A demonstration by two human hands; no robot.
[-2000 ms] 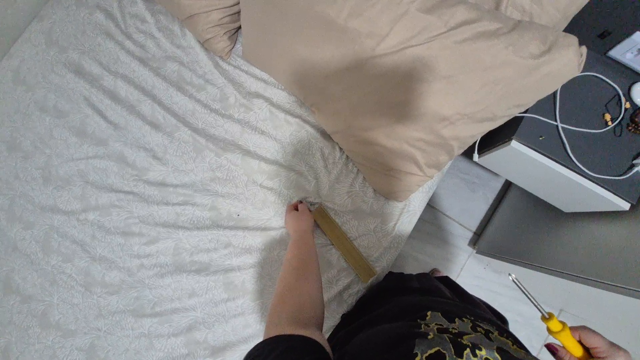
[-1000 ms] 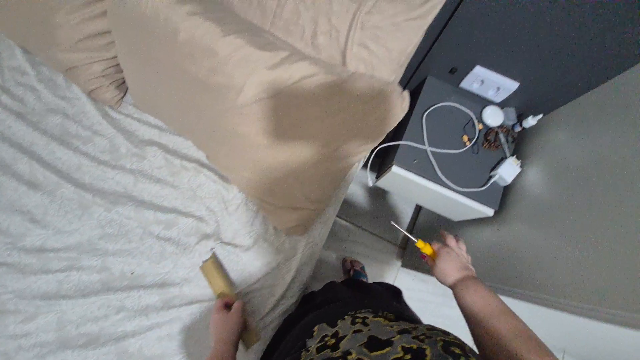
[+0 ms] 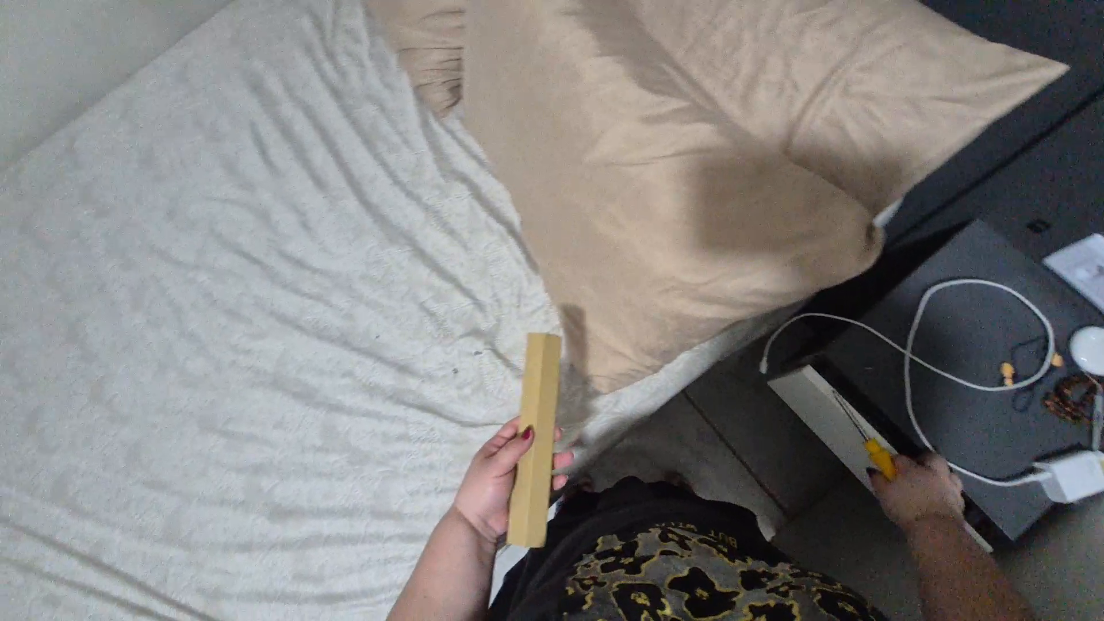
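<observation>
My left hand (image 3: 496, 483) grips a long, narrow, yellowish-tan bar (image 3: 539, 431), with the thumb across its face and fingertips showing on the far side. The bar points away from me above the bed's edge; its material is unclear. At the right, my right hand (image 3: 923, 492) is closed around the yellow handle of a screwdriver (image 3: 881, 457), its thin metal shaft pointing up and left. That hand is beside the front edge of the dark nightstand (image 3: 880, 345). Small dark specks lie on the light patterned bed cover (image 3: 345, 388), left of the bar.
Beige pillows (image 3: 690, 216) cover the head of the bed. On the nightstand are a looped white cable (image 3: 923, 302), a white power adapter (image 3: 1069, 477), a round white object (image 3: 1088, 349) and beads (image 3: 1069, 398). A wall outlet plate (image 3: 1078, 263) is behind. Tiled floor (image 3: 707, 448) lies between.
The bar lay on the bed with my left hand at its far end; now it is raised in that hand. My right hand, still holding the screwdriver, has moved to the nightstand's edge.
</observation>
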